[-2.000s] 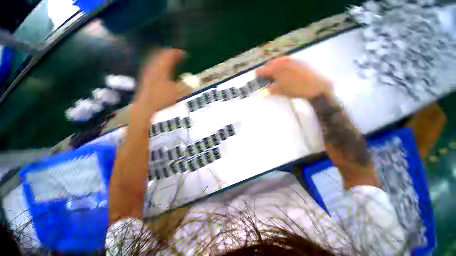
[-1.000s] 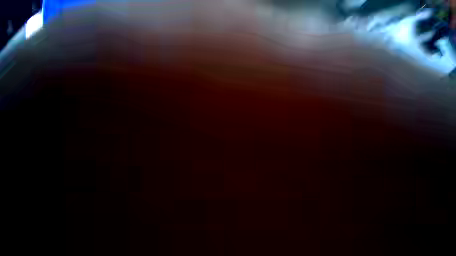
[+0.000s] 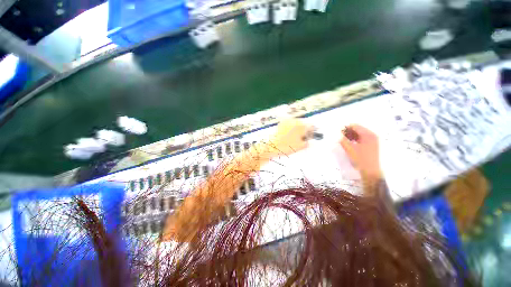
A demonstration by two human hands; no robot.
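My left hand (image 3: 293, 134) is over the white bench sheet (image 3: 325, 162) with a small dark-and-pale piece (image 3: 316, 135) at its fingertips, probably an insert. My right hand (image 3: 360, 144) is just to the right, apart from the left, fingers curled; a dark spot shows at its fingertips, but whether it holds something is unclear. Rows of small dark inserts (image 3: 162, 179) lie on the sheet at the left, partly hidden by my left forearm and hair. A loose pile of white pieces (image 3: 442, 112) lies at the right end. Hair covers much of the lower view.
The dark green belt (image 3: 224, 84) runs beyond the worn side rail (image 3: 252, 120). White units (image 3: 106, 137) lie on it at left, others at its far side. A blue bin (image 3: 70, 224) is at lower left, a blue crate (image 3: 428, 216) at lower right, a tan stool or box (image 3: 468, 199) beside it.
The view tilted, went dark and blurred, then returned. My hands are now closer together, mid-bench. My left hand has moved right from beside the rail. Hair now hangs over the lower view.
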